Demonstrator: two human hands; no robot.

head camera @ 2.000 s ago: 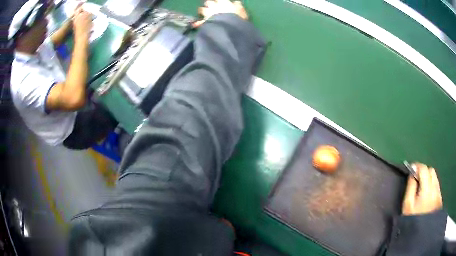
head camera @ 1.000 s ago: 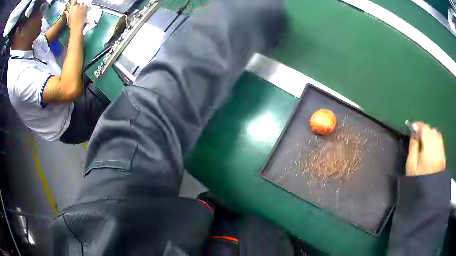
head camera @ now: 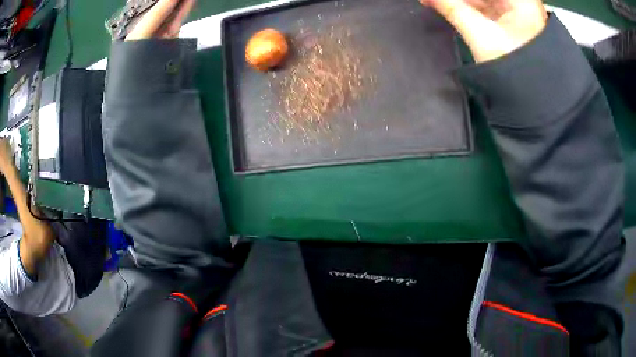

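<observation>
The black scrap tray (head camera: 356, 162) lies on the green bench in front of me. Fine reddish-gold wire clippings (head camera: 321, 87) are scattered in it, and a rough orange ball (head camera: 266, 49) sits in its far left corner. My left hand (head camera: 165, 17) is at the top edge, left of the tray, shut on a grey metal fixture bar (head camera: 130, 15), partly cut off. My right hand (head camera: 498, 28) is over the tray's far right corner; its fingers are cut off by the top edge, so any tool is hidden.
A dark block (head camera: 82, 129) with a pale strip stands left of my left sleeve. A line of fixtures (head camera: 33, 146) runs beside it. A neighbouring person (head camera: 35, 268) in a white shirt sits at the far left. A dark ribbed object (head camera: 617, 52) is at the right edge.
The view has turned, so the tray now lies centrally between my arms. My left hand, earlier reaching far and then hidden, is back near the tray with the fixture bar.
</observation>
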